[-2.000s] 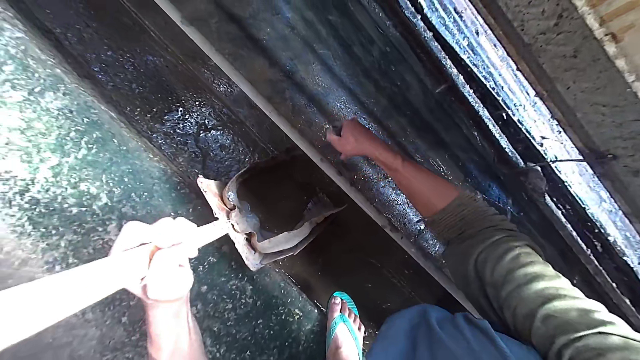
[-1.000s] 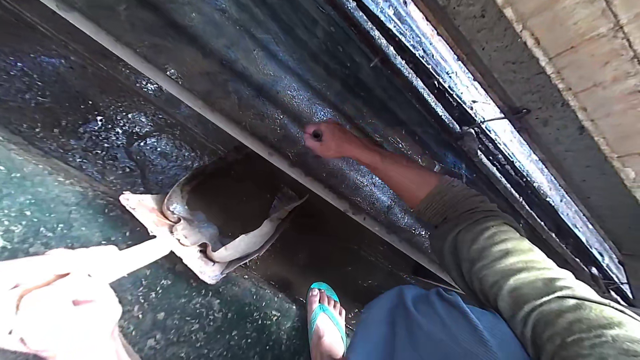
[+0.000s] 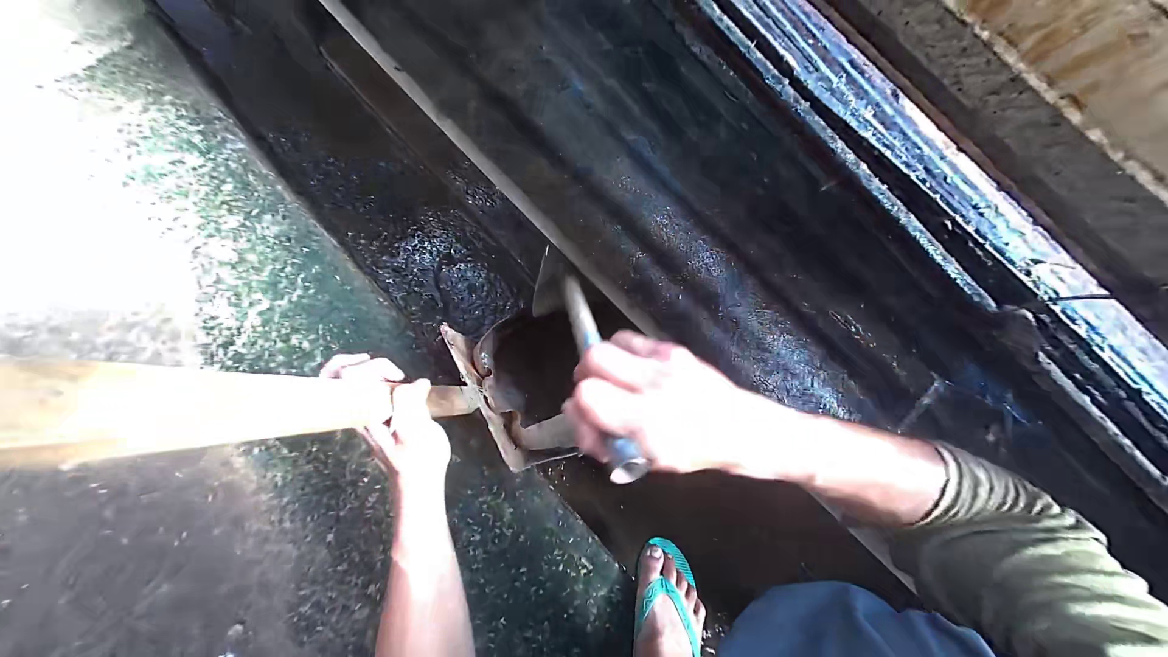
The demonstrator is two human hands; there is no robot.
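Observation:
My left hand (image 3: pixel 397 411) grips a pale wooden handle (image 3: pixel 201 411) close to a worn metal shovel blade (image 3: pixel 493 401) with raised sides. The blade rests over the dark floor strip beside a low ledge. My right hand (image 3: pixel 625 401) is closed around a metal tube handle (image 3: pixel 581 310), whose hollow end shows below the fist. At the tube's far end a thin flat blade (image 3: pixel 550 278) is partly visible, just above the shovel's opening. What lies within the shovel is too dark to tell.
A narrow raised edge (image 3: pixel 456 137) runs diagonally beside a dark wet trough (image 3: pixel 675 228). Speckled green floor (image 3: pixel 274 274) lies at left. My foot in a turquoise flip-flop (image 3: pixel 671 593) stands below the shovel. A concrete rim (image 3: pixel 1031 109) crosses the upper right.
My right hand has moved from over the trough, beyond the raised edge, to beside the shovel's opening. The tube and thin blade now show plainly. My left hand still holds the wooden handle.

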